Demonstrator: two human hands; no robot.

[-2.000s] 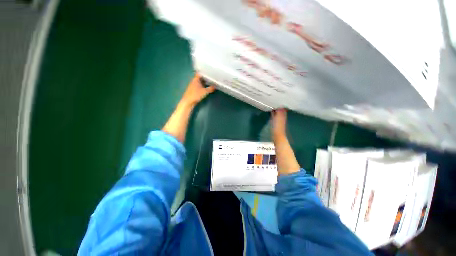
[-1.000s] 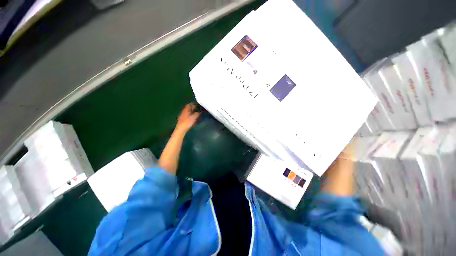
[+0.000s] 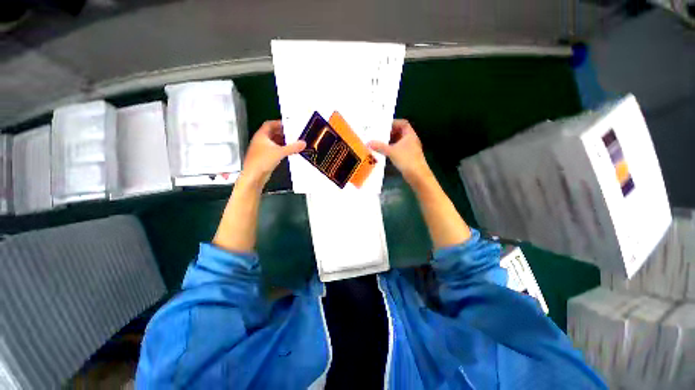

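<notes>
A white box lid (image 3: 335, 72) with an orange-and-black device picture stands in front of me, between my hands. My left hand (image 3: 268, 150) grips its left side, thumb on the front face. My right hand (image 3: 400, 148) grips its right side, thumb near the picture. Below the lid, close to my body, lies a plain white tray-like piece (image 3: 347, 236); the lid hides its far end. Whether the two touch cannot be told.
At left, open white bases (image 3: 141, 145) and lumpy white trays (image 3: 202, 129) stand in a row. A grey ribbed stack (image 3: 84, 266) is at lower left. A large box stack (image 3: 541, 183) and more boxes (image 3: 632, 327) stand at right. A pale rail (image 3: 488, 52) runs behind.
The large white box block held before me is gone from my hands; they now hold a single lid upright. A block of boxes stands at right. The view has turned, showing the left trays.
</notes>
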